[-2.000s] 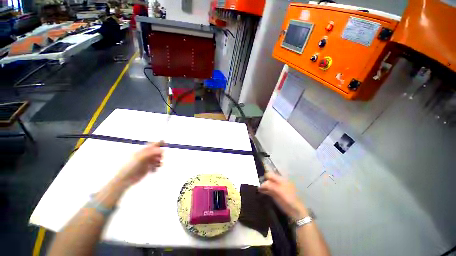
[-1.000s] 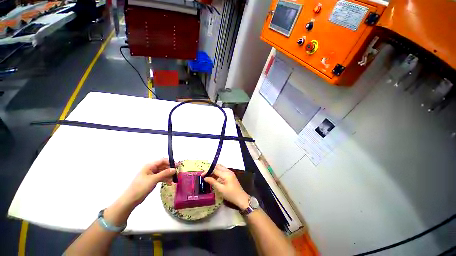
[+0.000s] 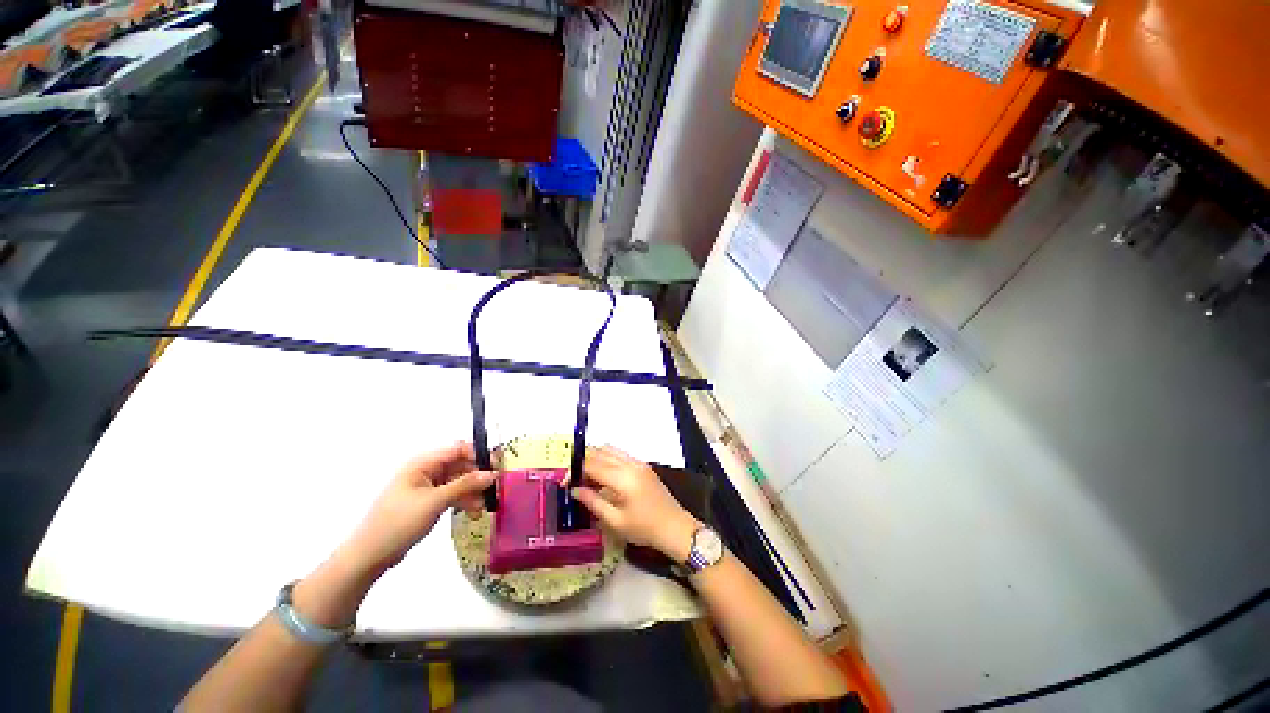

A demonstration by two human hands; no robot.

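Observation:
A black strap (image 3: 475, 365) stands up in a loop over the table, its two ends near the magenta box (image 3: 522, 541). My left hand (image 3: 443, 490) pinches one end at the box's upper left corner. My right hand (image 3: 623, 497) holds the other end at the dark slot on the box's right side; my fingers partly hide that end. The box sits on a round speckled disc (image 3: 549, 591). Another long, flat black strap (image 3: 323, 353) lies across the white table behind the loop.
The white table (image 3: 251, 488) has a dark pad (image 3: 683, 490) right of the disc. A long tray (image 3: 759, 504) with black straps runs along its right side. The orange control box (image 3: 891, 105) and metal clips (image 3: 1149, 188) are at the upper right. A dark red cabinet (image 3: 457, 87) stands behind.
My hands have come from apart over the table to the magenta box, with the strap now looped between them. In the last second the loop's right side has shifted left and narrowed.

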